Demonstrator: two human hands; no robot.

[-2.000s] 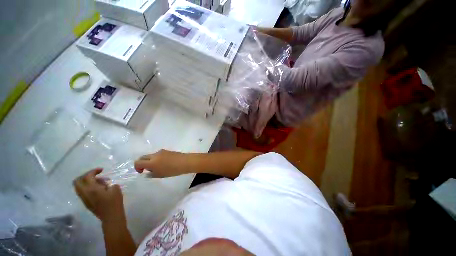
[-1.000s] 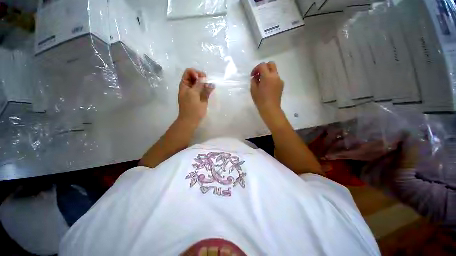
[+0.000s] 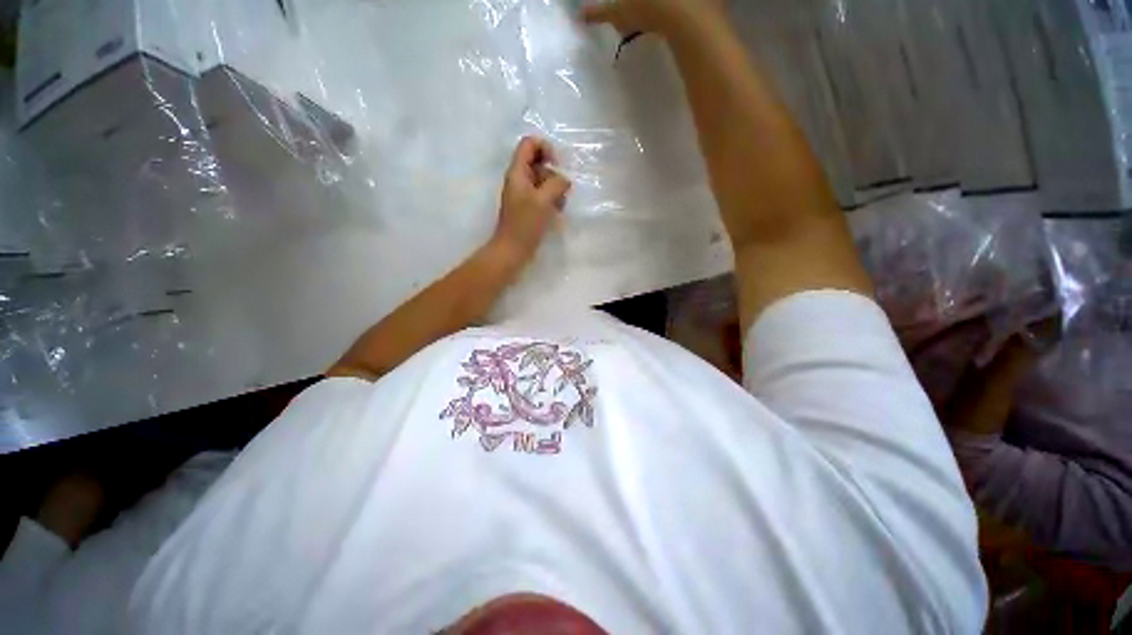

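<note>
My left hand [image 3: 534,196] is over the white table [image 3: 410,267] near its front edge, with thumb and fingers pinched on a thin clear bag [image 3: 598,168]. The bag shows mostly as glare and wrinkles stretching up from the fingers. My right hand [image 3: 658,15] is stretched forward to the top edge of the picture and partly cut off. A dark box edge shows just below its fingers, but whether they grip the box cannot be told.
White boxes under shiny clear film [image 3: 931,106] stand in a row at the right. More film-covered boxes [image 3: 106,44] are at the upper left. A person's sleeve [image 3: 1055,496] is at the lower right. Part of another person [image 3: 75,527] is at the lower left.
My right hand has left the bag and moved forward to the box at the top. My left hand still holds the bag. The view has shifted, with the table's far part out of the picture.
</note>
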